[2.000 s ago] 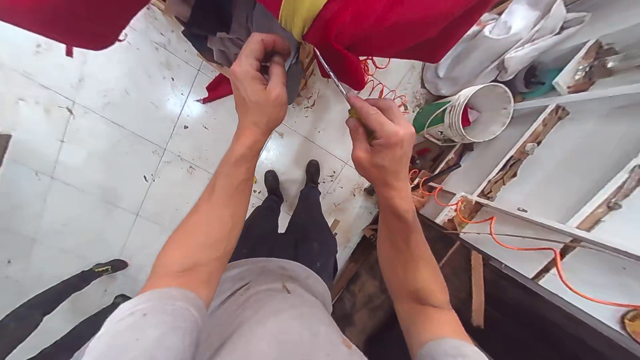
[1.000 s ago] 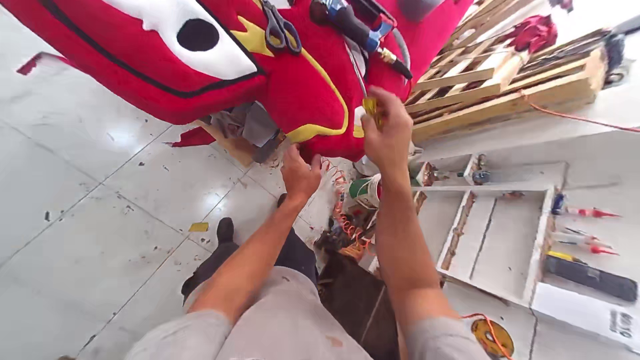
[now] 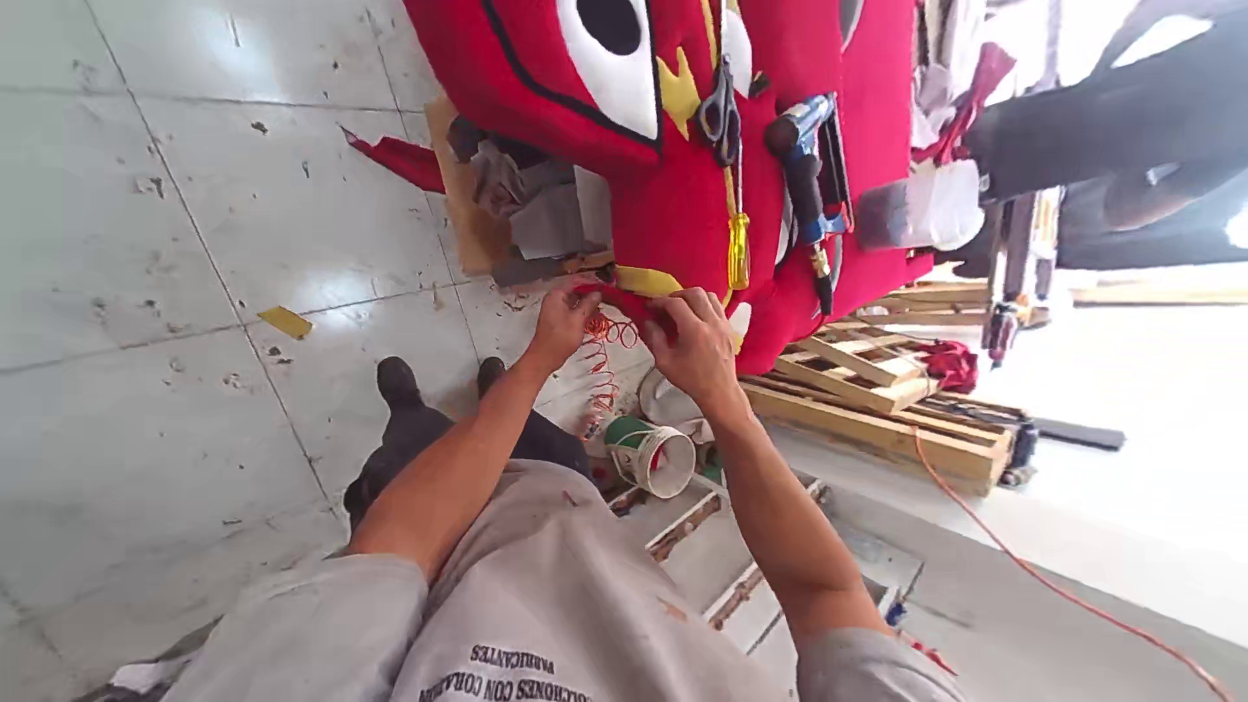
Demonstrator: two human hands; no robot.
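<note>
Red plush fabric with white eye shapes and yellow trim covers a large upholstered piece [image 3: 673, 214]. At its lower edge my left hand [image 3: 567, 322] pinches the red fabric beside a yellow strip [image 3: 648, 282]. My right hand [image 3: 694, 341] grips the same fabric edge a little to the right, its fingers curled over it. A screwdriver with a yellow handle [image 3: 739, 252] lies on the red cover, above my right hand. Black-handled scissors [image 3: 720, 115] rest higher up. A blue and black pneumatic staple gun [image 3: 809, 166] lies to their right.
Below my hands, a coiled orange air hose [image 3: 603, 366] hangs near a white and green bucket [image 3: 665, 462]. Wooden frames [image 3: 877, 409] are stacked at the right. A translucent container [image 3: 921, 210] is beside the cover. A person's dark-clothed part [image 3: 1063, 136] shows at upper right.
The screwdriver, in my right hand two seconds ago, now lies on the red cover. My right hand has come down to the fabric edge beside my left. The view has turned.
</note>
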